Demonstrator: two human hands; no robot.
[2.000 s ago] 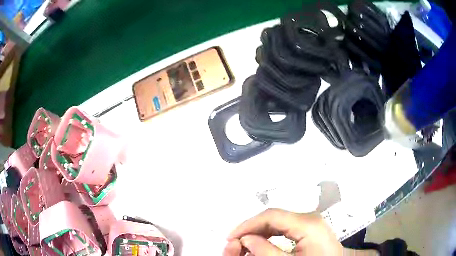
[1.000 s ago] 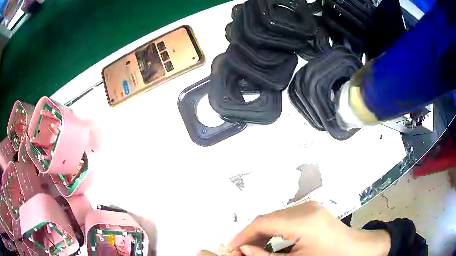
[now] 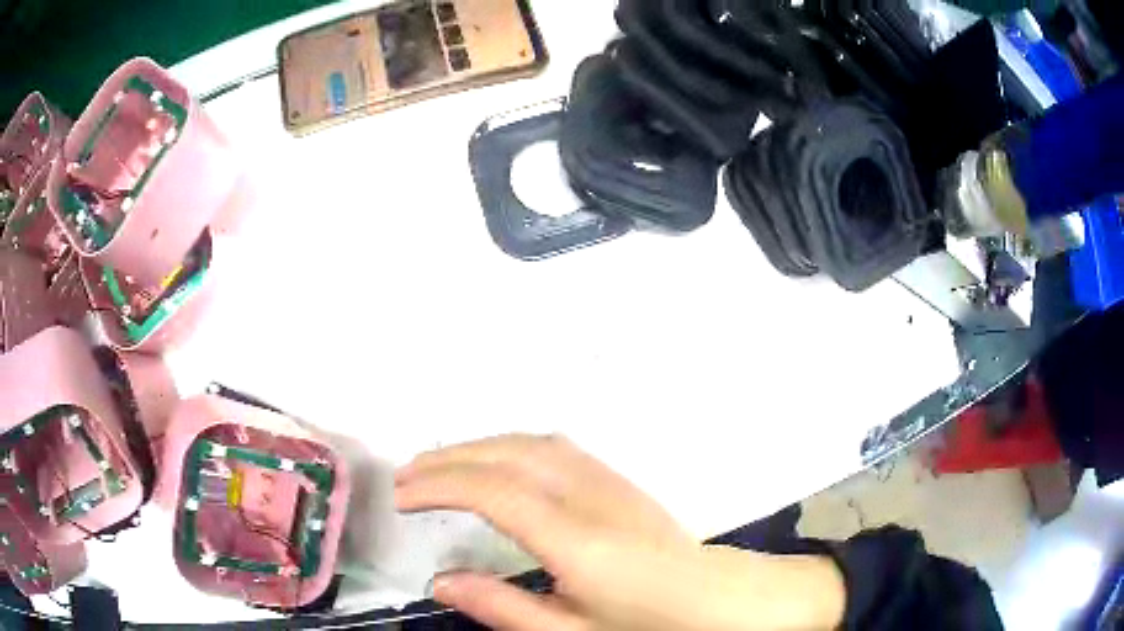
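My right hand [image 3: 561, 524] reaches in from the lower right, fingers apart and pointing left, with nothing visible in it. Its fingertips are a short way right of a pink housing [image 3: 185, 493], whose open end shows a green circuit board, a yellow-ended part and thin leads. They do not touch it. More pink housings [image 3: 173, 234] are heaped at the left. Black frame covers [image 3: 851, 185] lie in overlapping stacks at the upper right, one flat cover [image 3: 503, 197] at their left end. My left hand is not in view.
A blue electric screwdriver [image 3: 1072, 148] with a pale nose is at the right, beside a screw feeder [image 3: 998, 290] partly hidden. A lit smartphone [image 3: 407, 62] lies at the top. The white bench's front edge curves along the bottom; a red object [image 3: 1005, 431] is below it.
My right hand has moved left towards the nearest pink housing, and its fingers have spread. The screwdriver now appears right of the black covers instead of over them. The view has shifted.
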